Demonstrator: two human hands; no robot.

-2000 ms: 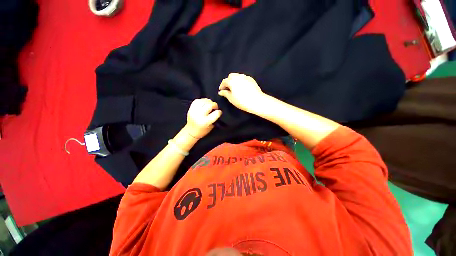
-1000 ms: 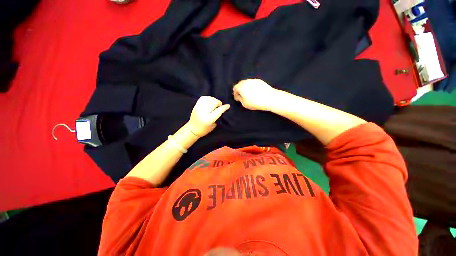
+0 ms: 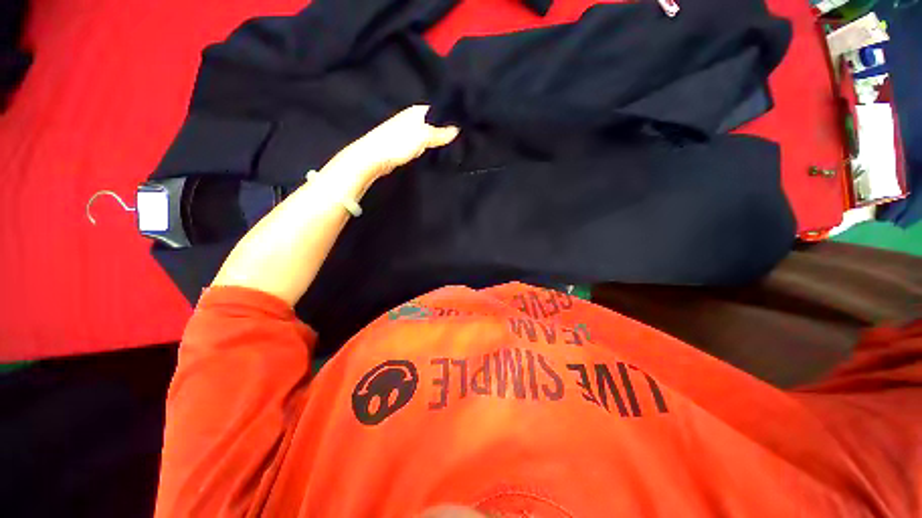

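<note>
A dark navy coat lies spread over the red cloth, its collar to the left with a pale metal hanger hook and a white tag. My left hand is at the middle of the coat, its fingers pinching the coat's front edge and partly hidden by the dark fabric. My right hand is out of the picture; only my right sleeve shows at the right rim. No needle, thread or button can be made out.
Red cloth covers the table. A red-edged tray with small items stands at the table's right edge, a small metal item beside it. Brown fabric hangs at the lower right. A white and pink item lies at the top.
My right hand has left the coat and gone out of view to the right. My left hand has moved up and away from my body with the coat's edge. The tray shows more at the right.
</note>
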